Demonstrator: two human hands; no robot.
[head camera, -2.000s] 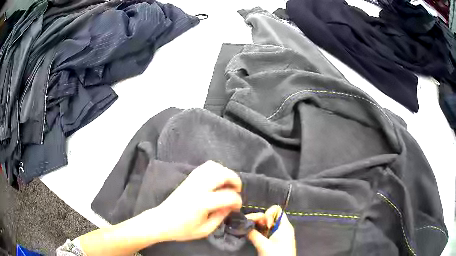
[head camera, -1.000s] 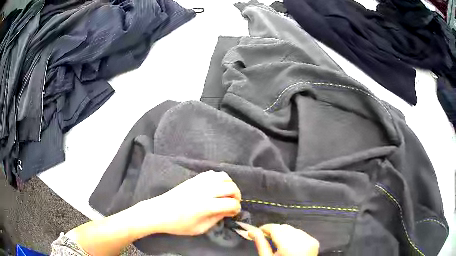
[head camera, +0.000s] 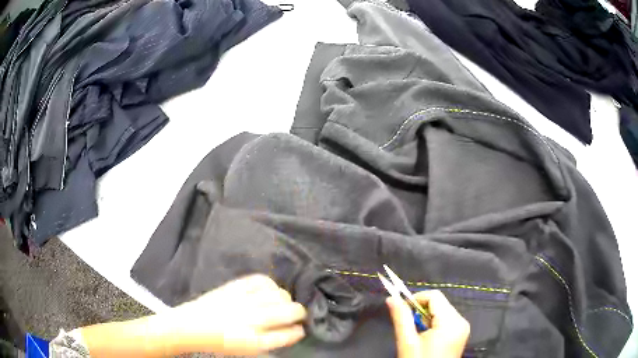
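The charcoal-grey garment (head camera: 301, 182) lies spread in front of me, with a yellow dashed seam beside a blue-violet line across its lower part. A bunched cuff (head camera: 332, 308) stands up as a ring between my hands. My left hand (head camera: 255, 314) grips fabric at the left side of the cuff; its fingertips are partly hidden. My right hand (head camera: 428, 325) holds the thread snips (head camera: 400, 288), blades slightly apart and pointing up and left, just right of the cuff over the seam.
A heap of grey-navy garments (head camera: 140, 70) lies at the left on the white table (head camera: 231, 91). Black garments (head camera: 511, 63) lie at the far right. Speckled grey floor (head camera: 70, 287) shows beyond the table edge at the lower left. A blue object (head camera: 36, 346) is at the lower left corner.
My right hand has moved right, away from the cuff, and the snips' blades now show clearly. My left hand has shifted left and down, leaving more of the bunched cuff visible.
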